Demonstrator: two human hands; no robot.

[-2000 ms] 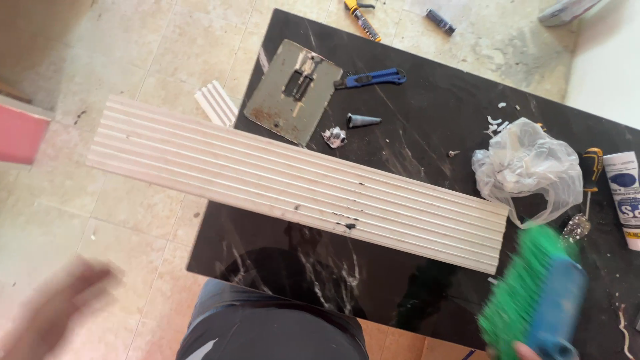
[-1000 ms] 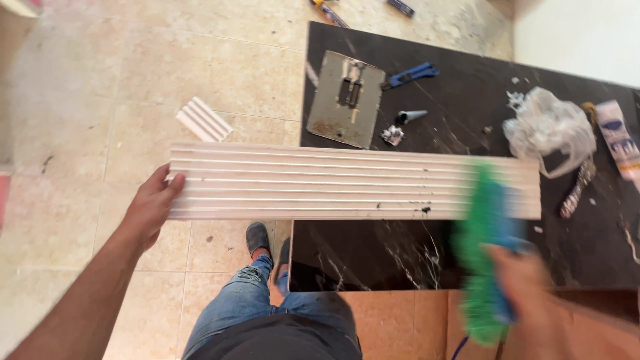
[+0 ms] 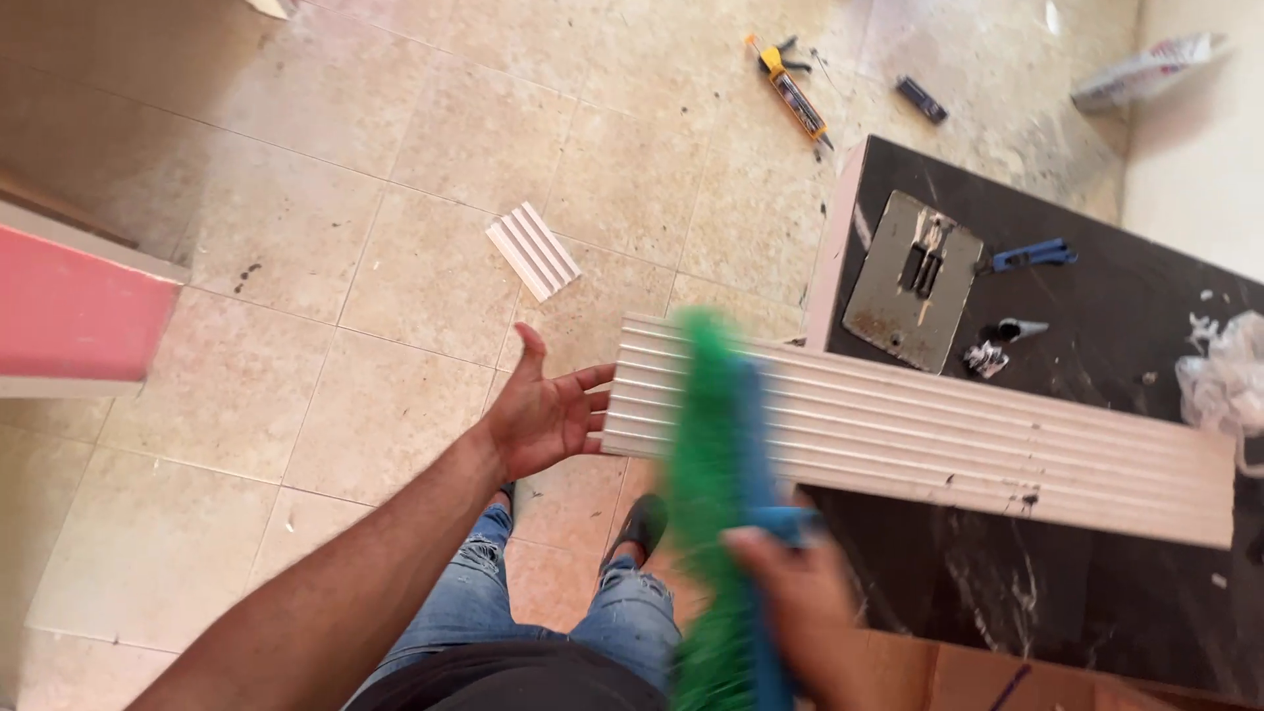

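Note:
A long cream ribbed panel point(image 3: 918, 425) lies across the black marbled tabletop point(image 3: 918, 573), its left end jutting past the table edge. My left hand point(image 3: 548, 420) is at that end, palm up, thumb spread, its fingertips at or under the panel's edge; whether they bear its weight is not visible. My right hand point(image 3: 805, 612), blurred, grips a blue broom head with green bristles point(image 3: 706, 474), which passes over the panel's left part and hides some of it. Dark specks mark the panel's right part.
On the table are a stained metal plate point(image 3: 904, 286), a blue utility knife point(image 3: 1032, 255), a nozzle point(image 3: 1022, 328), crumpled foil point(image 3: 985, 359) and a plastic bag point(image 3: 1229, 380). A short ribbed offcut point(image 3: 533, 252) and a caulking gun point(image 3: 793, 97) lie on the tiled floor.
The green brush has moved left along the panel, from its right part to near its left end. My left hand, which grasped the left end, has opened its thumb away. The view has shifted left.

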